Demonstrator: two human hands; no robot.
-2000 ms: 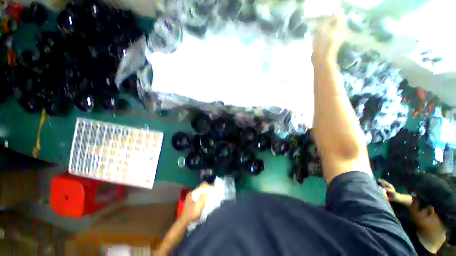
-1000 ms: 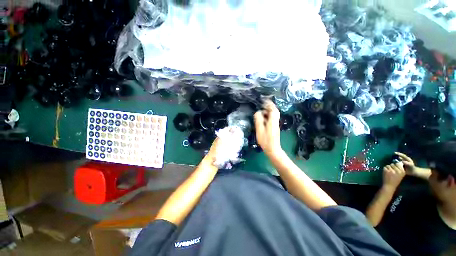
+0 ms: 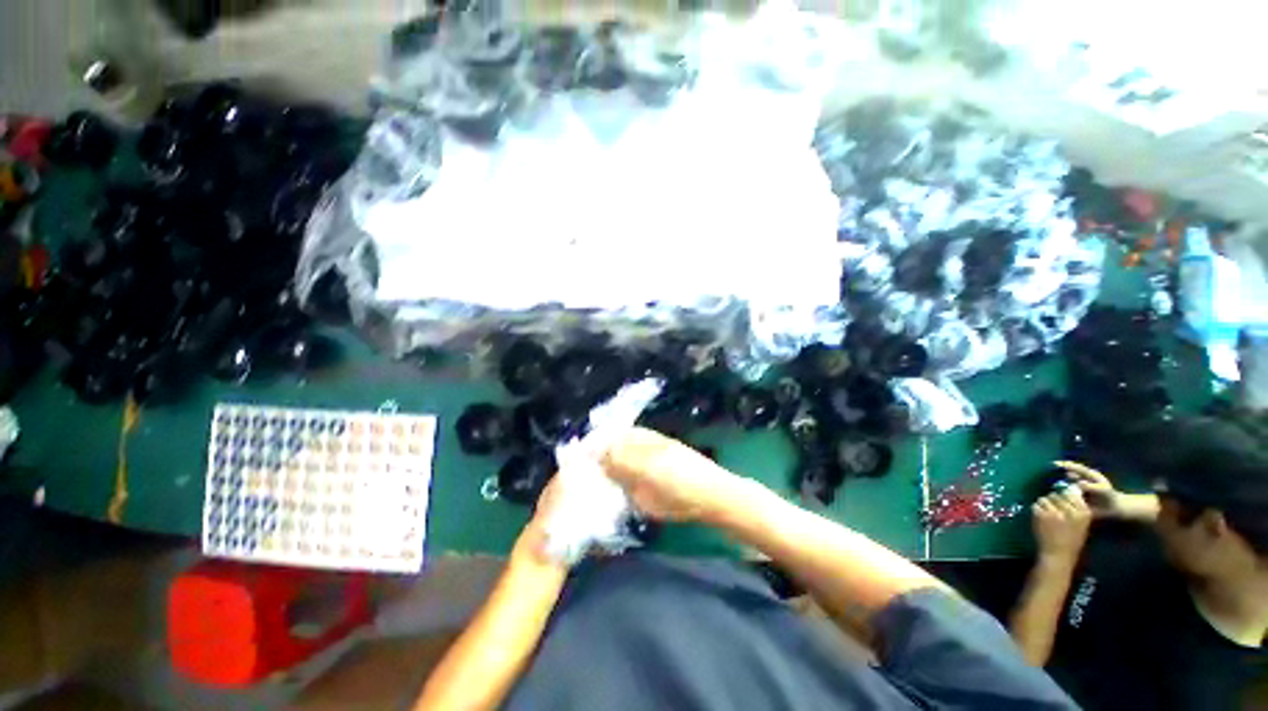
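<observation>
My left hand [image 3: 548, 524] is closed around a crumpled white cloth [image 3: 590, 503] near the bench's front edge. My right hand [image 3: 659, 474] is against the cloth from the right, its fingertips at or behind the white material. A pointed, pale flap of the material sticks up above both hands. A dark part shows just under the hands; whether it is held I cannot tell. Glossy black dome housings [image 3: 481, 428] lie loose on the bench just beyond the hands. The sticker sheet [image 3: 317, 486] with rows of small rings lies to the left.
A plain white sheet [image 3: 598, 208] lies on wrinkled clear film at the centre back. Black housings [image 3: 167, 264] are heaped far left, bagged domes [image 3: 973, 250] right. Small red parts [image 3: 962, 506] lie near a co-worker's hands [image 3: 1065, 520]. A red stool [image 3: 216, 628] stands below left.
My right hand was first far over the stack at the back, then among the housings, and is now at the cloth. My left hand stayed near the front edge with the cloth.
</observation>
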